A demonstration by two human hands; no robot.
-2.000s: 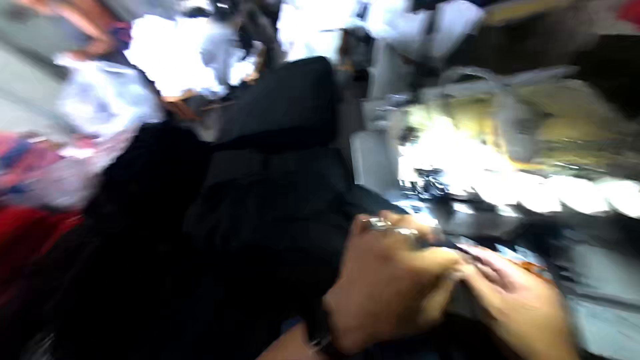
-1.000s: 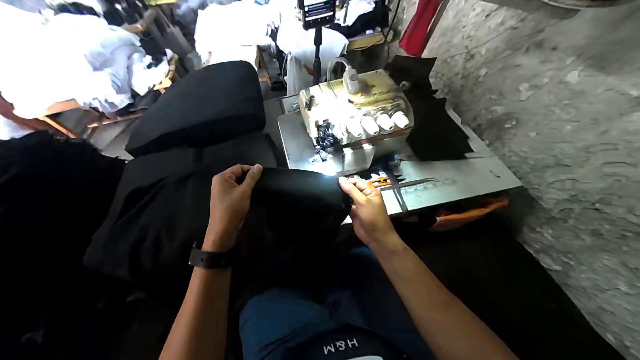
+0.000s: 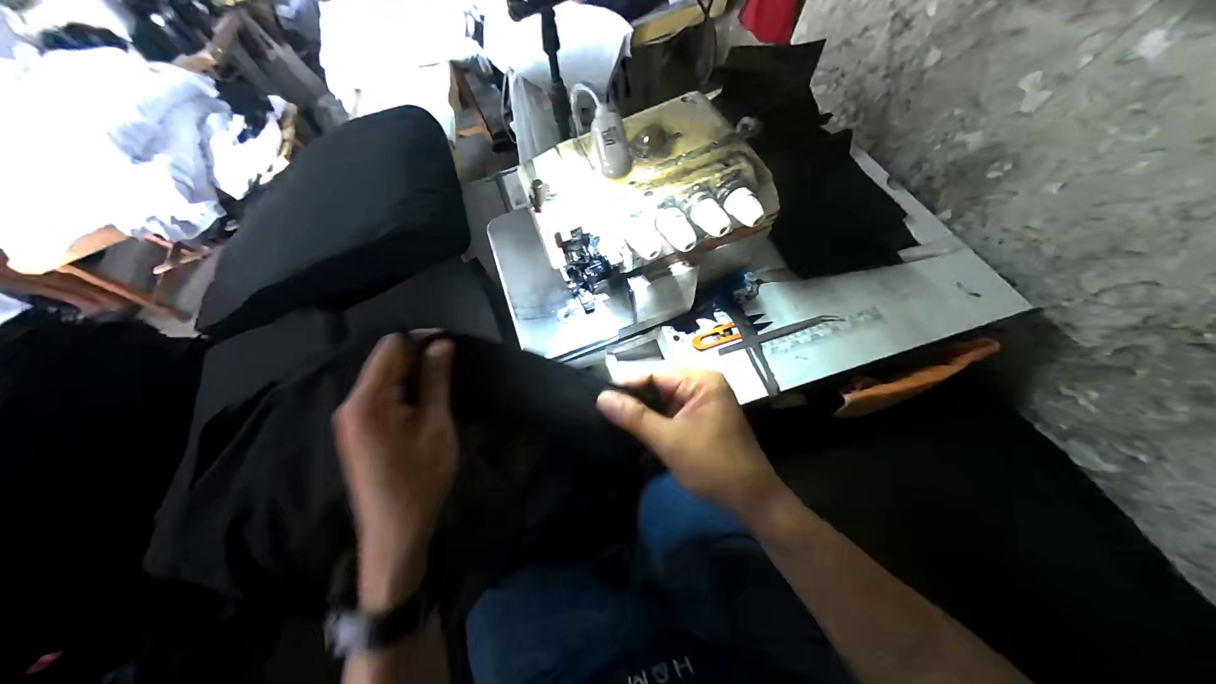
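A piece of black fabric (image 3: 541, 408) hangs over my lap, its upper edge stretched between my two hands. My left hand (image 3: 399, 427), with a dark watch at the wrist and blurred, pinches the edge on the left. My right hand (image 3: 689, 423) grips the other end between thumb and fingers, just in front of the machine table's near edge. An overlock sewing machine (image 3: 655, 171) with a lit lamp stands beyond the fabric. Its presser foot area (image 3: 584, 271) lies beyond the cloth, apart from both hands.
Orange thread snips (image 3: 717, 336) and dark tweezers (image 3: 784, 332) lie on the machine table (image 3: 902, 313). Black cut fabric (image 3: 826, 190) lies behind them, near a rough wall (image 3: 1045, 171). A black cushion-like bundle (image 3: 342, 209) is at left, with white cloth (image 3: 123, 123) farther back.
The view has swung and drawn closer to the machine. Compared with one second ago, the fabric's upper edge slopes down toward my right hand. Both hands still hold it.
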